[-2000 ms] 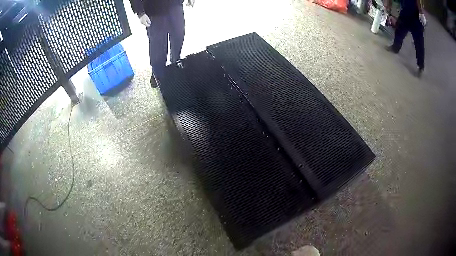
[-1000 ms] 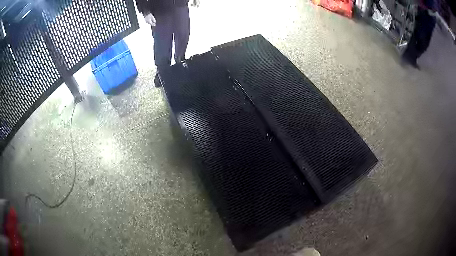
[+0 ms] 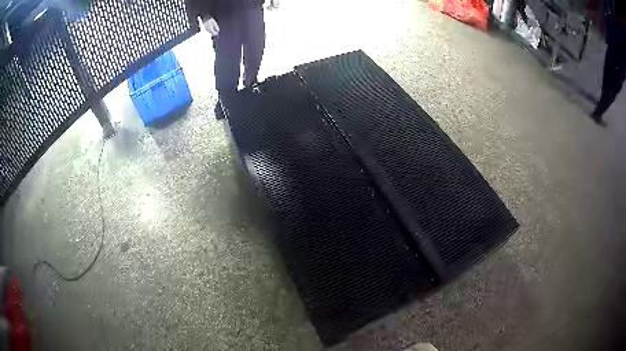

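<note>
A stack of black perforated panels [image 3: 329,199] lies flat on the floor in front of me, with a solid strip down the middle and small bright dots along it. An upright perforated panel [image 3: 130,41] stands at the upper left, and light shows through its slots. A blurred red and whitish shape at the lower left edge may be the cuff of my left glove [image 3: 14,315]; its fingers and any hold are not visible. My right hand is not seen. A small pale shape [image 3: 420,347], cut off by the bottom edge, is too partial to name.
A person in dark clothes [image 3: 239,48] with light gloves stands at the stack's far end. A blue crate [image 3: 160,92] stands beside a dark post [image 3: 99,113]. A thin hose [image 3: 101,212] lies at left. Another person's leg [image 3: 612,72] is at far right. Red-orange bags [image 3: 467,12] lie behind.
The second person at right has moved farther right, now partly cut off by the edge. The view has shifted slightly, and the pale shape at the bottom shows less. The stack lies as before.
</note>
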